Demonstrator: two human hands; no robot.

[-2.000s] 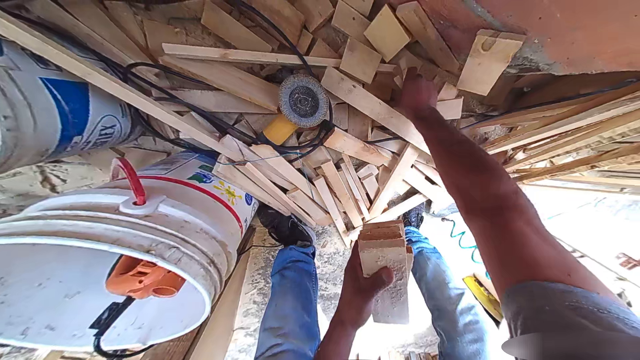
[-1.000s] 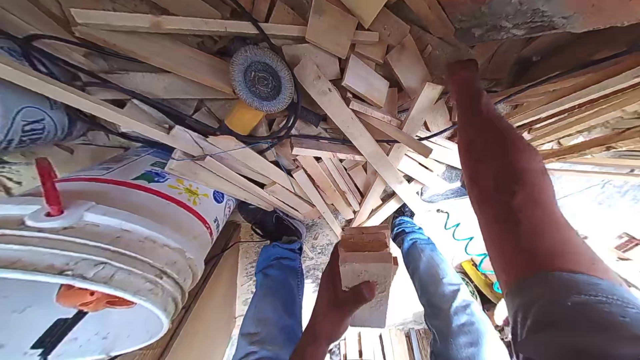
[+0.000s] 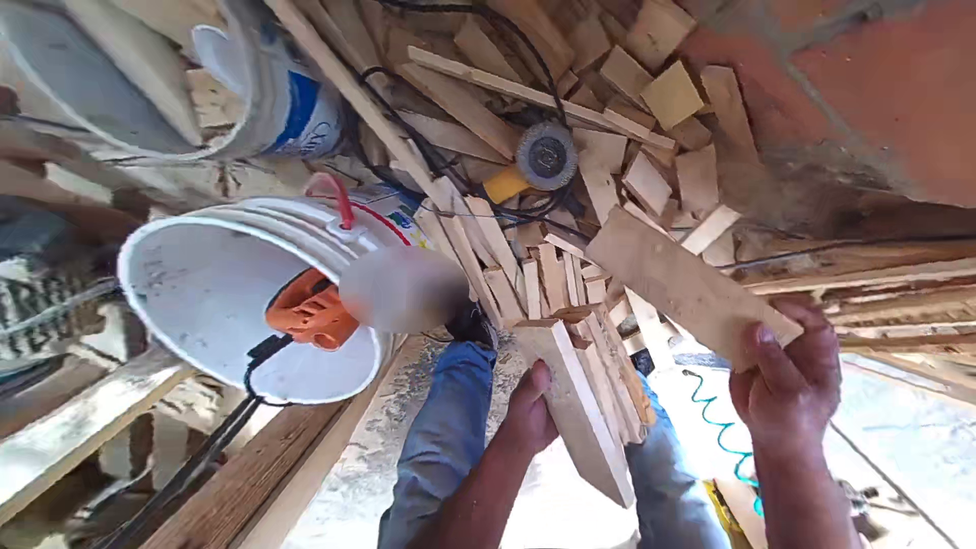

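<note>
My left hand (image 3: 530, 412) grips a stack of short wooden boards (image 3: 579, 404), its thumb on the near face; the stack hangs between my knees. In my right hand (image 3: 789, 374) is a separate flat wooden board (image 3: 679, 282), pinched at its lower right end and slanting up to the left. The board's far end overlaps the view of a heap of wood offcuts (image 3: 648, 183). An angle grinder with a round wire brush (image 3: 547, 155) and a yellow body part lies on the heap.
A white bucket (image 3: 206, 305) on its side holds an orange power tool (image 3: 313, 309) with a black cord. Another bucket (image 3: 305, 114) lies at upper left. Long wooden strips (image 3: 907, 305) are at right, near a coiled teal hose (image 3: 717, 423). A reddish wall (image 3: 877, 99) stands at upper right.
My right hand has come back from the heap and now holds a board. The stack in my left hand is tilted and shows more of its boards. The view has shifted.
</note>
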